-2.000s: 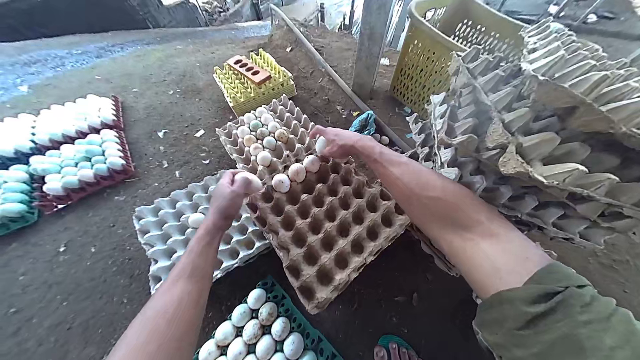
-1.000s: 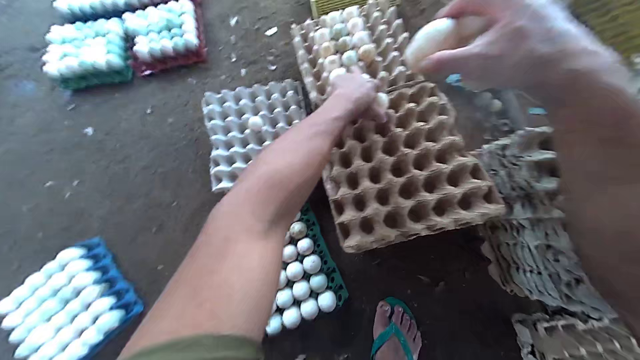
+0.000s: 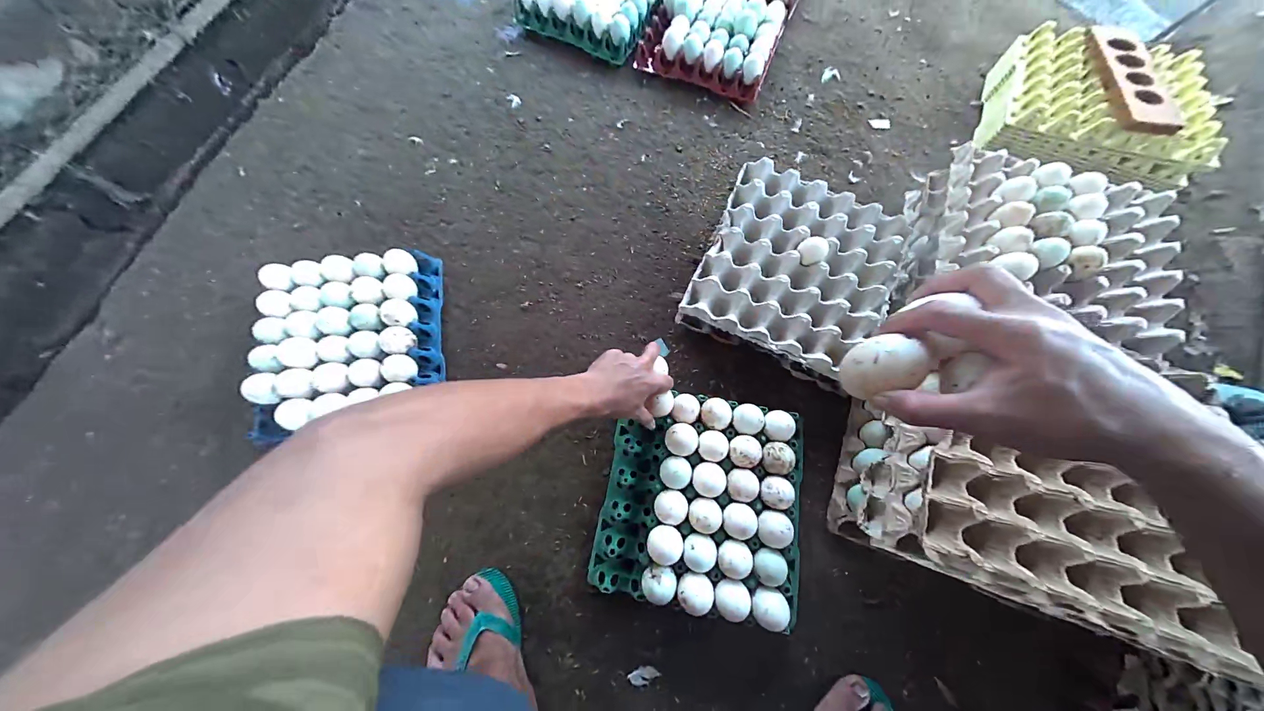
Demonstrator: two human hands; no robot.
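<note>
My left hand (image 3: 627, 382) is at the top left corner of a green plastic egg tray (image 3: 614, 513), its fingers around a white egg (image 3: 660, 368). Rows of white eggs fill much of that tray; its left column shows bare cups. My right hand (image 3: 997, 365) holds several eggs (image 3: 886, 365) above the brown pulp trays (image 3: 1066, 533). Behind it, a pulp tray (image 3: 1126, 237) carries pale and bluish eggs. One egg (image 3: 814, 251) lies in the grey pulp tray (image 3: 780, 286) between my hands.
A blue tray of eggs (image 3: 430, 306) lies at the left. Green (image 3: 583, 44) and red (image 3: 706, 84) egg trays are at the top. A brick with holes (image 3: 1136, 79) rests on stacked yellow trays (image 3: 1066, 143). My sandalled foot (image 3: 484, 627) is near the green tray.
My left hand has moved from the brown pulp trays to the green tray. My right hand still holds eggs. The view has swung toward the left.
</note>
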